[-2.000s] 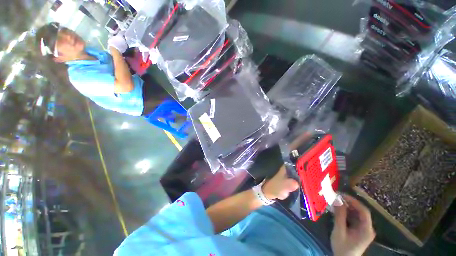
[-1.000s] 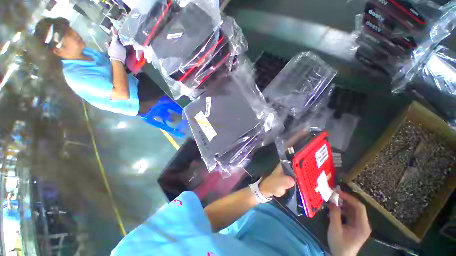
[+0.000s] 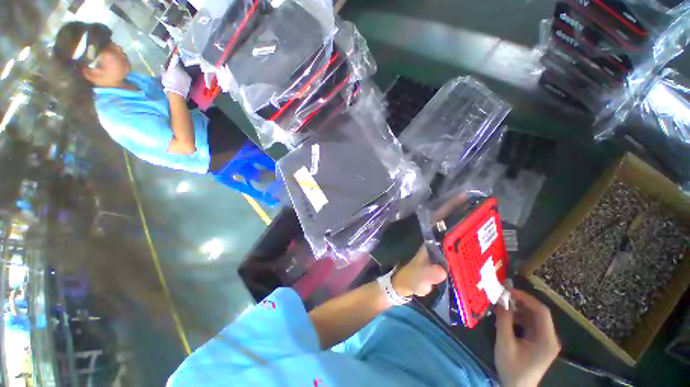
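Observation:
A red-and-black device housing point(image 3: 470, 246) stands tilted in front of me, its red perforated face towards the right. It bears a white barcode label and a white cross-shaped piece point(image 3: 492, 281). My left hand point(image 3: 421, 275) holds the housing at its left edge, with clear film around its dark side. My right hand point(image 3: 529, 332) pinches the lower end of the white piece at the red face with thumb and finger. Whether the piece is tissue or tape I cannot tell.
An open carton of tiny screws point(image 3: 575, 227) lies at right. Bagged black housings point(image 3: 340, 181) are piled at upper centre, with clear bags point(image 3: 458, 125) beside them. More bagged boxes point(image 3: 582, 45) lie at upper right. A person point(image 3: 144, 121) in light blue works at upper left.
The housing and both hands have shifted slightly left in the picture since the earliest frame, along with the whole view. My grip looks the same. The other person has raised their head and shifted a hand.

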